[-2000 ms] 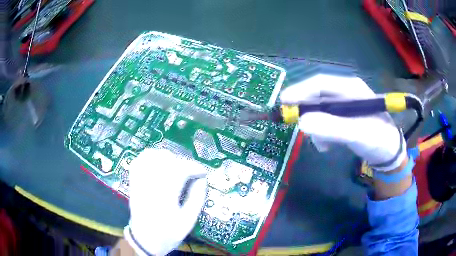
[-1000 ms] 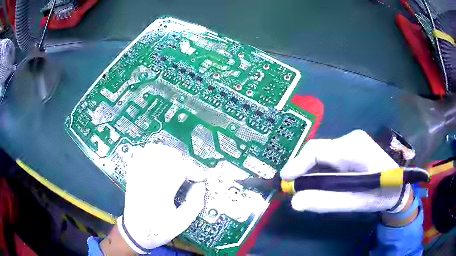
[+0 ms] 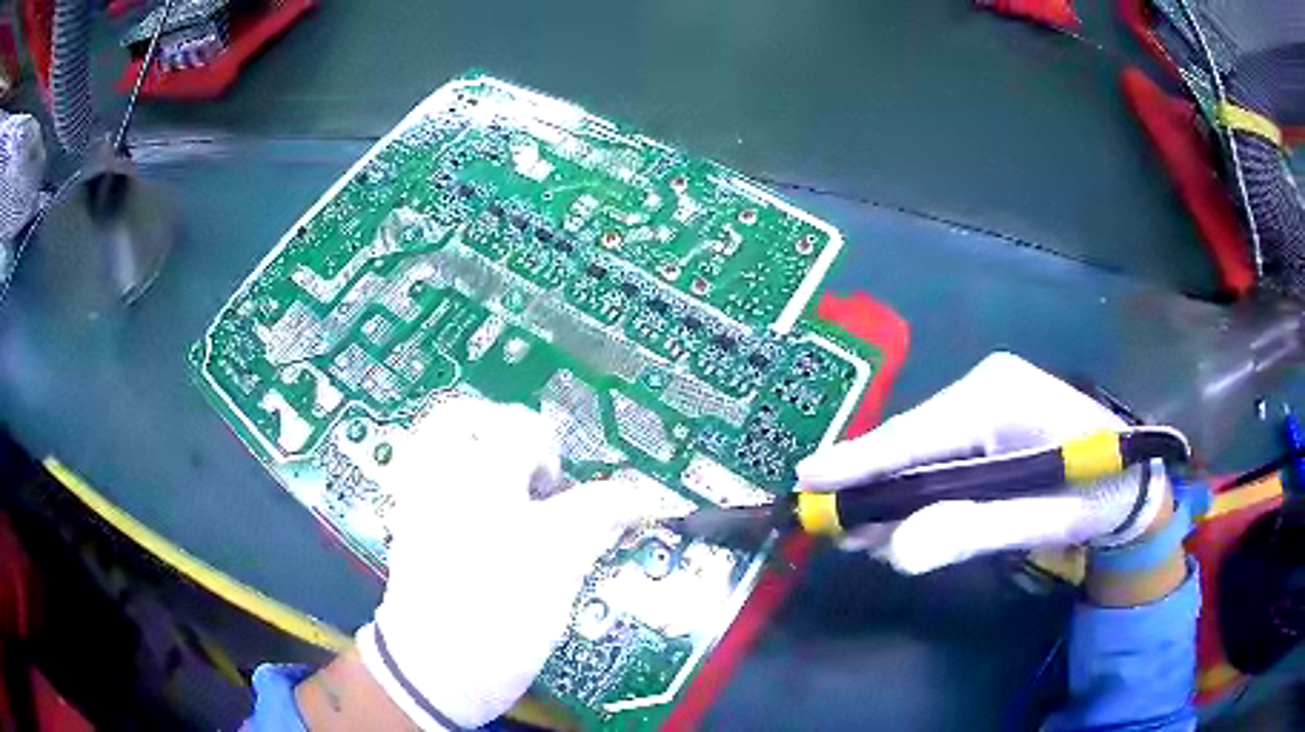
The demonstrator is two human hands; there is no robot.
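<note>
A large green circuit board (image 3: 530, 372) lies solder side up on a red pad (image 3: 876, 338), whose edges show at the right and lower side. My right hand (image 3: 988, 479), in a white knit glove, is shut on a black soldering iron (image 3: 945, 489) with yellow bands. Its blurred dark tip reaches left over the lower right part of the board. My left hand (image 3: 494, 558), gloved, lies over the board's lower part, fingertips pointing right, close to the iron's tip. Whether it holds a thin wire cannot be told.
Grey ribbed hoses stand at the far left (image 3: 67, 79) and right (image 3: 1267, 186), with clear funnels near them. Other red pads (image 3: 1181, 179) lie at the top corners. A black round holder (image 3: 1262, 572) is at the right edge. A yellow strip (image 3: 186, 551) runs along the front edge.
The iron first came down from the board's middle to its lower right. Since the last earlier frame, my left fingers have stretched right toward the tip, and the iron has shifted slightly up.
</note>
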